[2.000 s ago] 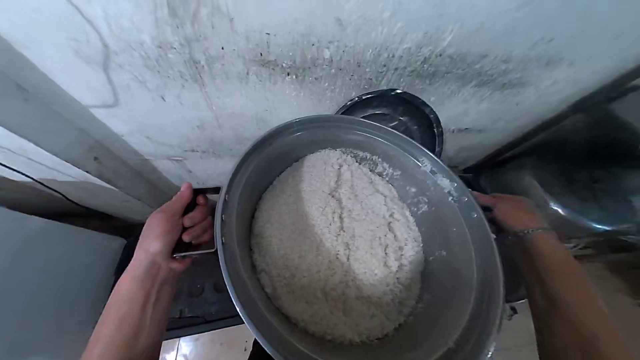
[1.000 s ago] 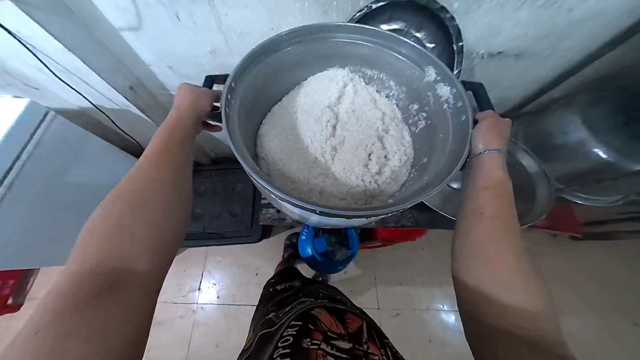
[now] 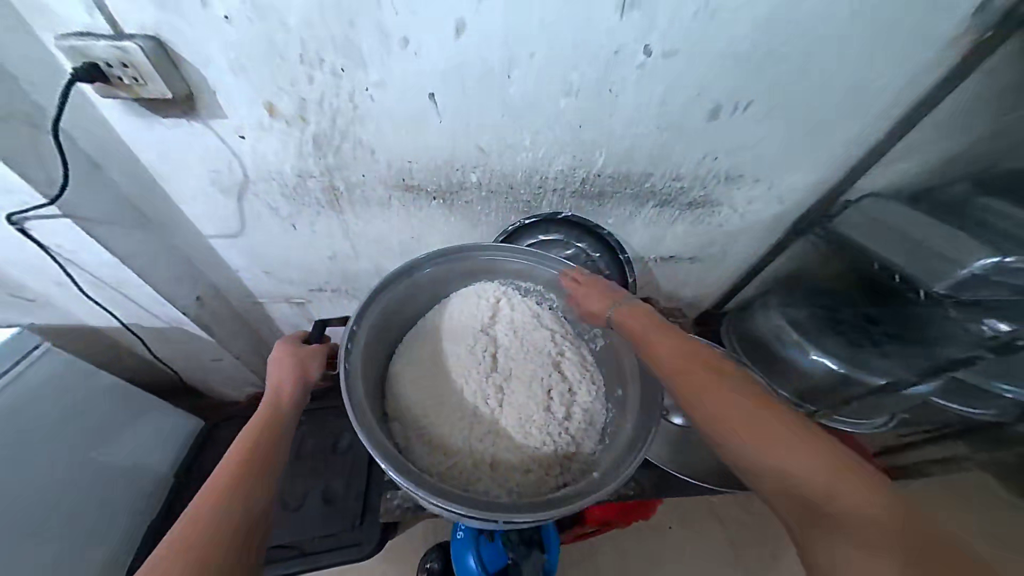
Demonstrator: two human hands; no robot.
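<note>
A large metal pot (image 3: pixel 632 400) holds a mound of white rice (image 3: pixel 528 368), part of it lying in cloudy water. My left hand (image 3: pixel 296 366) is closed around the pot's black side handle (image 3: pixel 326 326). Over the pot's upper right inner wall is my right hand (image 3: pixel 594 298), its fingers near or touching the metal beside the rice; it holds nothing that I can see. A thin bracelet circles the right wrist. The pot's right handle is hidden under the right arm.
Behind the pot, a dark round lid (image 3: pixel 572 240) leans against the stained wall (image 3: pixel 480 120). Metal bowls (image 3: pixel 808 352) stand at right, a black tray (image 3: pixel 320 488) at left. A blue object (image 3: pixel 488 552) is below the pot. A cable (image 3: pixel 60 144) hangs from a wall socket (image 3: pixel 132 68).
My right hand has left the pot's right handle and moved in over the pot's upper right wall. My left hand still grips its handle. The view has shifted toward the wall.
</note>
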